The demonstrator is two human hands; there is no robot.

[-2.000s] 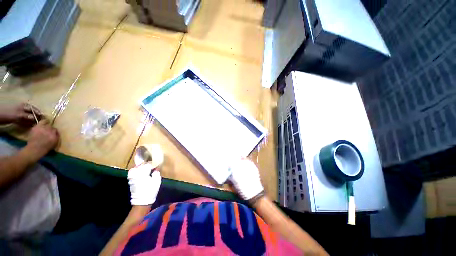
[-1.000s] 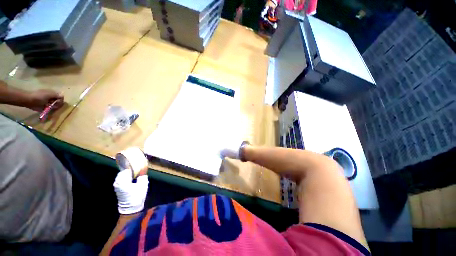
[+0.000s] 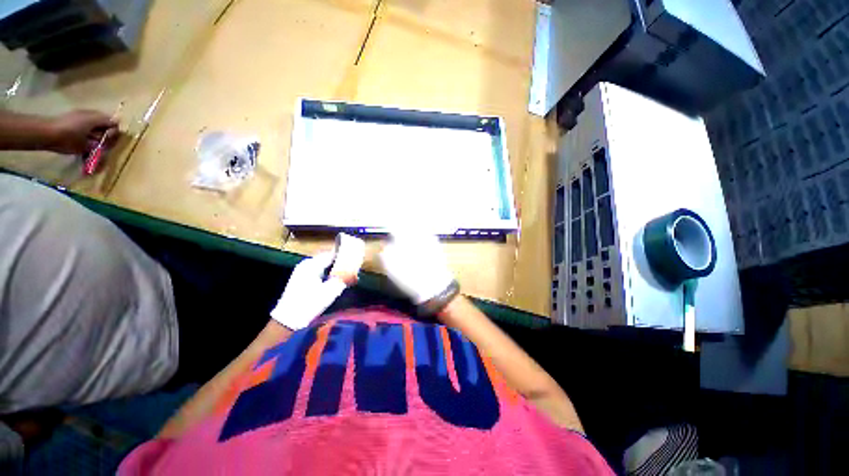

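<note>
The pale chassis tray lies flat on the bench, open side up, its long side near the bench edge. Green strips show along its right inner wall. My left hand, in a white glove, holds the beige masking tape roll just in front of the tray's near wall. My right hand, gloved and blurred, is beside the roll at the tray's near wall. Whether its fingers hold anything cannot be told.
The green tape roll lies on the stacked chassis at right, a strip hanging from it. A clear plastic bag lies left of the tray. At left, another person's hand holds a red tool.
The tray has been turned so its long side runs along the bench edge. My left hand has moved right with the beige roll. My right hand has come back towards it from the tray.
</note>
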